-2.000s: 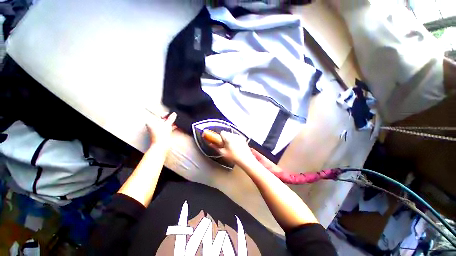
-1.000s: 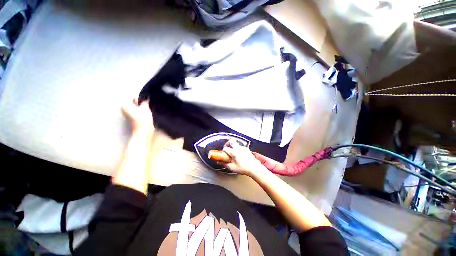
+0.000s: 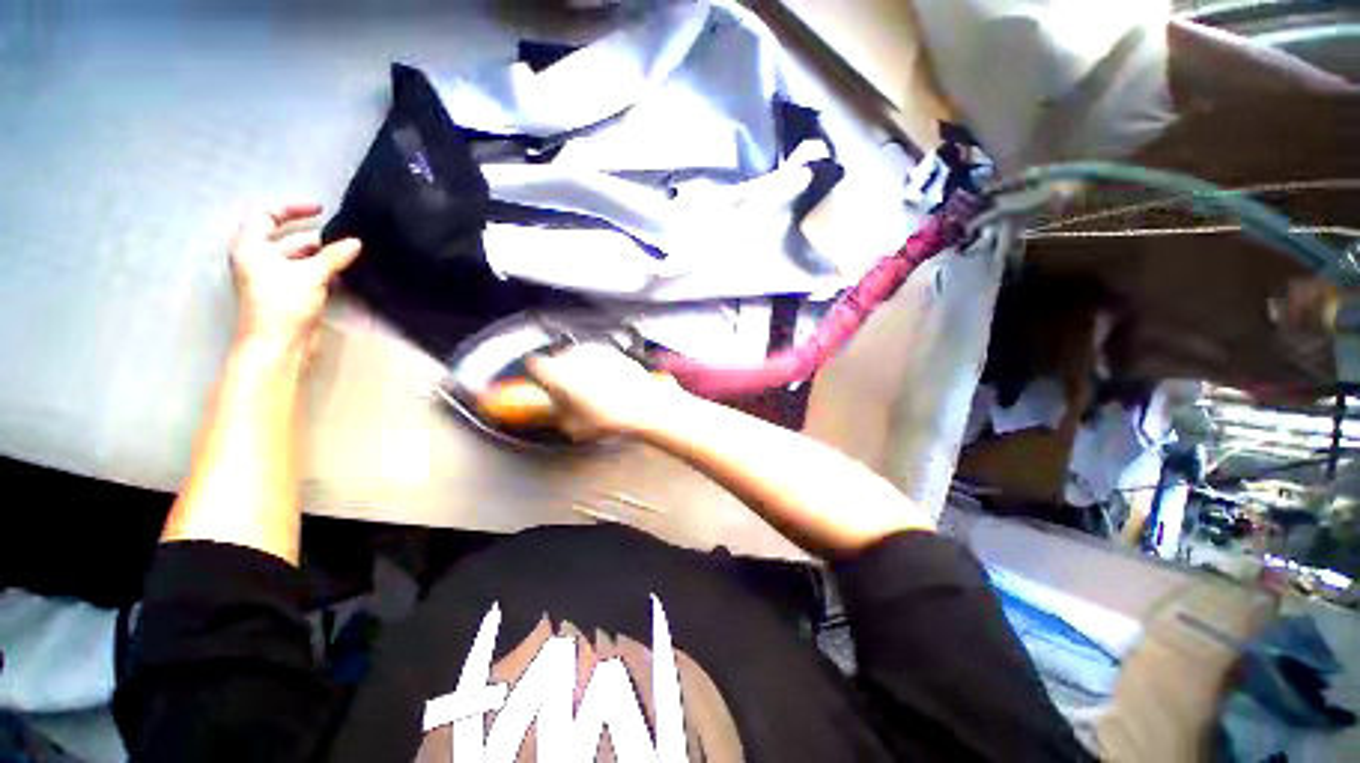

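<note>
A garment piece with a black border and pale inside lies on the pressing table. My left hand is at the black border's left edge, fingers apart and thumb touching the cloth; no firm grip shows. My right hand is closed around the orange-brown handle of the steam iron. The iron is blurred, at the border's near edge; whether its sole touches the cloth cannot be told. The pink-red hose sleeve runs from it across the garment's right part.
Black and white scraps lie at the table's far right. A blue-green line continues from the sleeve to the right edge. Pale cloth hangs at the upper right. Stacked bluish material is at the lower right. Pale cloth shows at the lower left.
The view has shifted. The iron and my right hand have moved left along the black border. The hose sleeve now slants up to the right. My left hand's fingers have spread.
</note>
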